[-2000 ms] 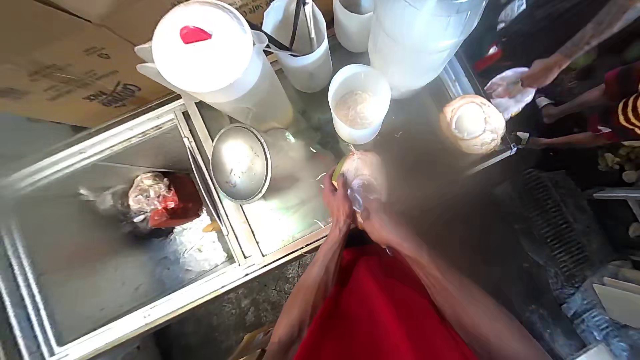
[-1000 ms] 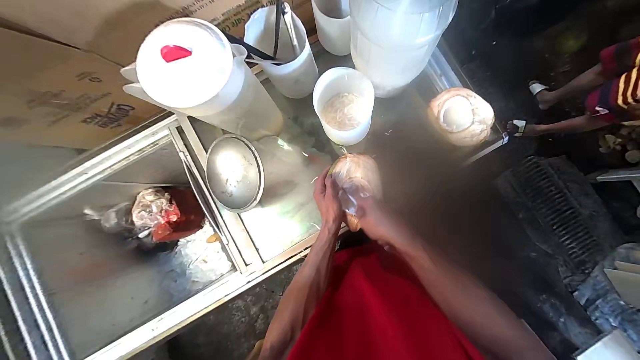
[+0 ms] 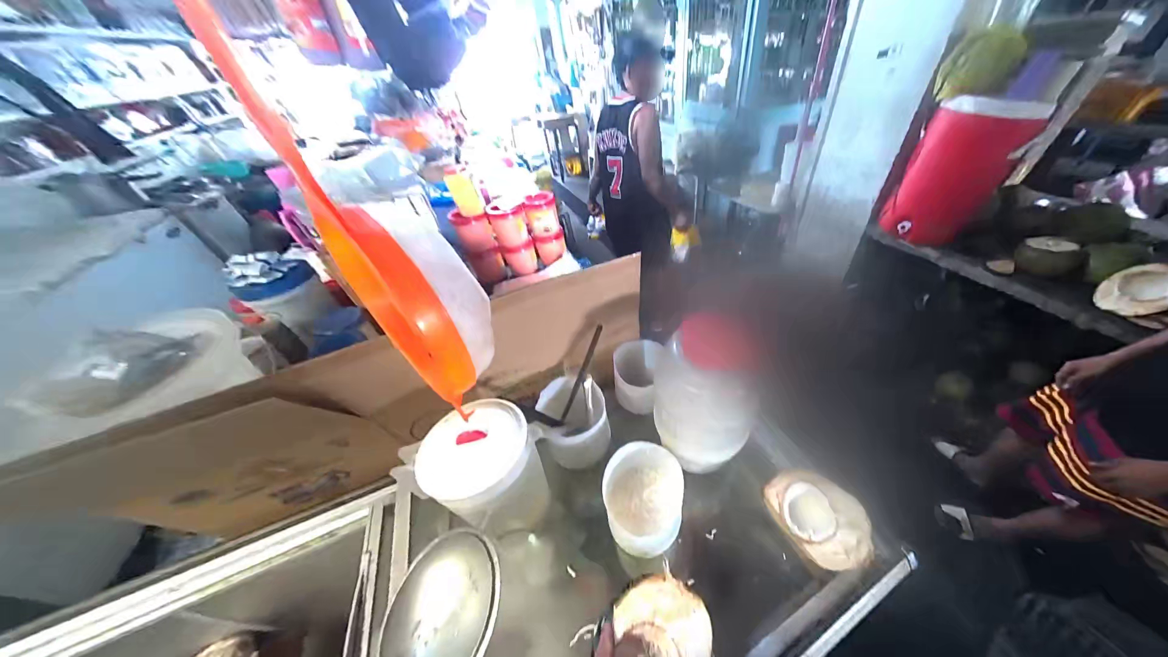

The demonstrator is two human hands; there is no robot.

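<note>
A peeled young coconut (image 3: pixel 664 616) stands at the bottom edge of the view. A sliver of my left hand (image 3: pixel 603 639) shows against its left side. A pinkish-brown shape low in front of the coconut may be part of my right hand; the rest is cut off. Just beyond is a white plastic container (image 3: pixel 642 500) with pale, wet-looking contents. An opened coconut (image 3: pixel 819 520) with white flesh showing lies to the right on the glass counter top (image 3: pixel 570 557). At left sits a round metal bowl (image 3: pixel 442 598).
A lidded white pitcher (image 3: pixel 482 465), a tub with dark-handled utensils (image 3: pixel 575 424), a small tub (image 3: pixel 637 376) and a red-lidded jar (image 3: pixel 704 401) line the back. An orange strip (image 3: pixel 401 301) hangs above the pitcher. A person (image 3: pixel 630 173) stands beyond the cardboard (image 3: pixel 274 456); another sits right.
The view has tilted up strongly, so the arms have dropped out of sight and the stalls beyond now show. The seated person's hand and the pale object it held at right are no longer together in view.
</note>
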